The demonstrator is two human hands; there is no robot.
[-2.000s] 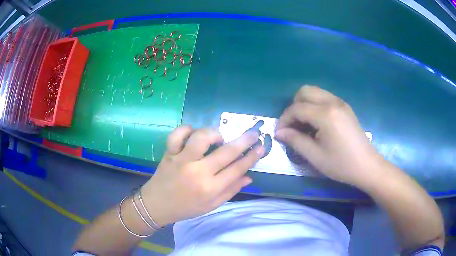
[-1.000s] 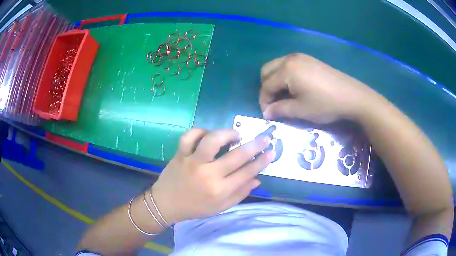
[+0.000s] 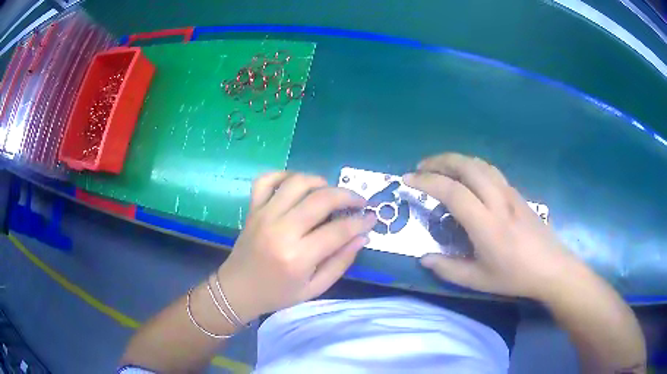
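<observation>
The silver metal plate [image 3: 406, 245] lies flat on the dark green surface in front of me. Its left round seat with dark curved cutouts shows between my hands; the other seats are mostly under my right hand. My left hand [image 3: 296, 237] rests at the plate's left end, fingertips at the left seat; whether it holds a ring cannot be seen. My right hand [image 3: 486, 223] spans the plate, fingers at the far edge and thumb at the near edge. Copper rings [image 3: 256, 79] lie loose in a pile on the light green mat [image 3: 194, 146].
A red bin [image 3: 124, 120] full of copper rings stands on the mat's left side. Stacked clear trays [image 3: 36, 95] stand left of it. Blue and red tape runs along the edges of the dark green surface [image 3: 409, 102]. A yellow line crosses the floor at lower left.
My right hand went from the plate to beyond its far edge, then came back over it with fingers spread wider. My left fingertips drew back slightly, uncovering the left seat. The view shifted slightly.
</observation>
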